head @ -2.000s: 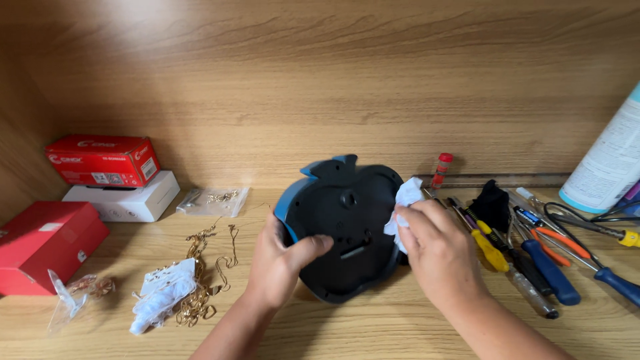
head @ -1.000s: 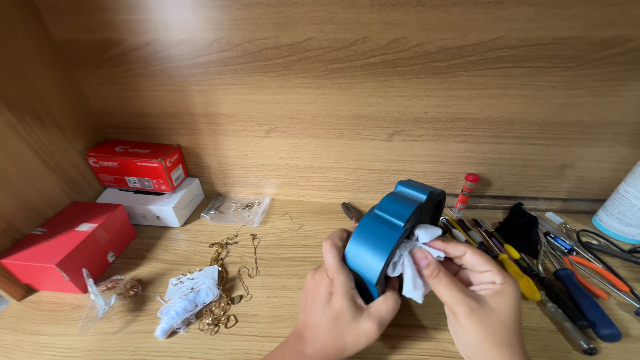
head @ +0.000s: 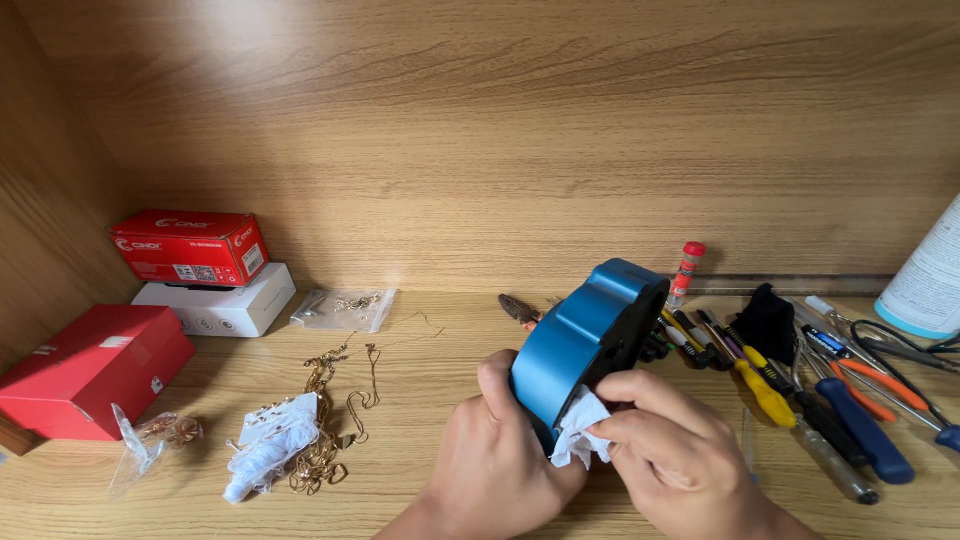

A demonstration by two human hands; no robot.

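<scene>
A blue casing with a black underside is tilted on its edge above the wooden surface, its smooth blue side toward the left. My left hand grips its lower left end, thumb against the blue side. Pinched in the fingers of my right hand is a crumpled white cloth or tissue, which touches the casing's lower edge. Most of the black face is turned away to the right. Behind the casing, pliers lie partly hidden.
Gold-coloured chains and white thread lie at left, near a red box and stacked boxes. Screwdrivers, a black cloth pouch, a small red-capped vial and a spray can are at right.
Two seconds ago the casing's black inside faced me; it has turned so the blue side shows. The white cloth has gone from its upper right rim to its lower edge.
</scene>
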